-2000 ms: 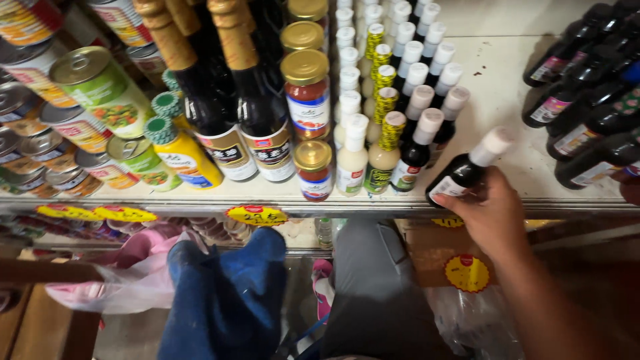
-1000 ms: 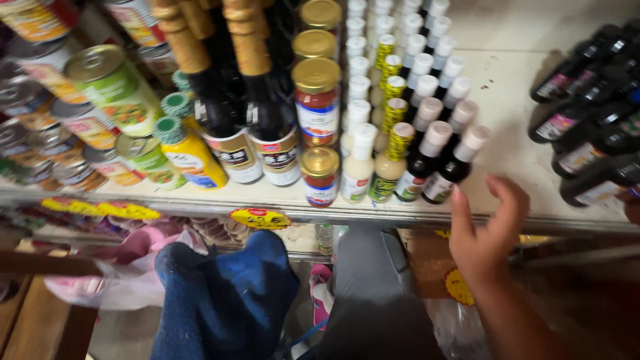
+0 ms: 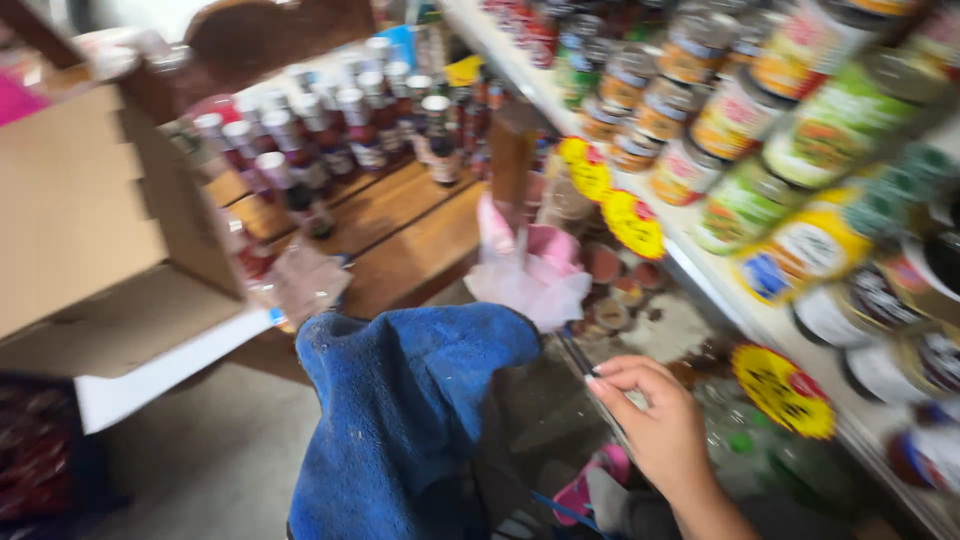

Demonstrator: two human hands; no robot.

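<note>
My right hand (image 3: 649, 420) is low, right of centre, its thumb and fingertips closed near a thin dark strip (image 3: 577, 356); blur hides whether it grips it. A blue cloth (image 3: 405, 397) lies draped over my lap, left of that hand. My left hand does not show. Up and left, bottles with white caps (image 3: 352, 127) stand on a slatted wooden bench (image 3: 420, 232). Beside the bench end is a pink item in a clear plastic bag (image 3: 536, 277).
On the right, a metal shelf edge (image 3: 697, 277) with yellow price tags (image 3: 784, 390) runs diagonally, bearing cans (image 3: 739, 112) and yellow bottles (image 3: 799, 244). An opened cardboard box (image 3: 75, 225) stands at the left. A pink shoe (image 3: 592, 484) is below my hand.
My right hand held a dark, white-capped bottle at first, then let go of it in the row. Now the hand is lower, by my lap. The view has swung left.
</note>
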